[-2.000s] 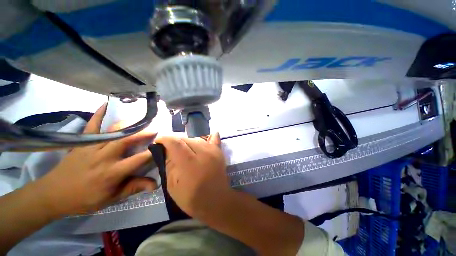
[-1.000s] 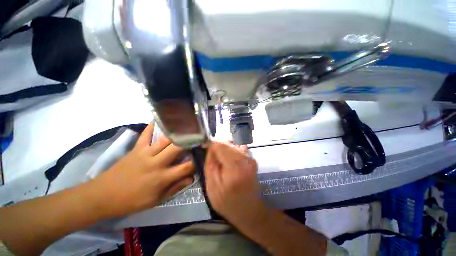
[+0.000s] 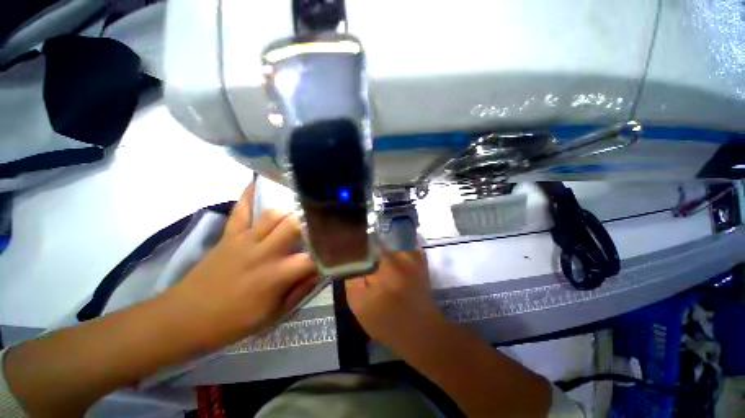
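Note:
A light grey cut panel with a curved black edge lies on the table, partly under my left hand. My left hand rests on it with fingers spread towards the needle area; some fingertips are hidden by the shiny take-up guard. My right hand is bent close to the presser foot area, its fingers closed at the black strip. The black strip runs up from my lap over the table edge between my hands. Its upper end is hidden behind the guard.
The white sewing machine head hangs over the work, with a grey ribbed knob below it. Black-handled shears lie right. A red-handled tool lies far right. Panels with a black piece lie upper left. A blue crate stands lower right.
The view has shifted, so the guard now covers the fingertips and the knob shows right of the needle area. My hands stay together by the strip; my right hand looks more tightly bent.

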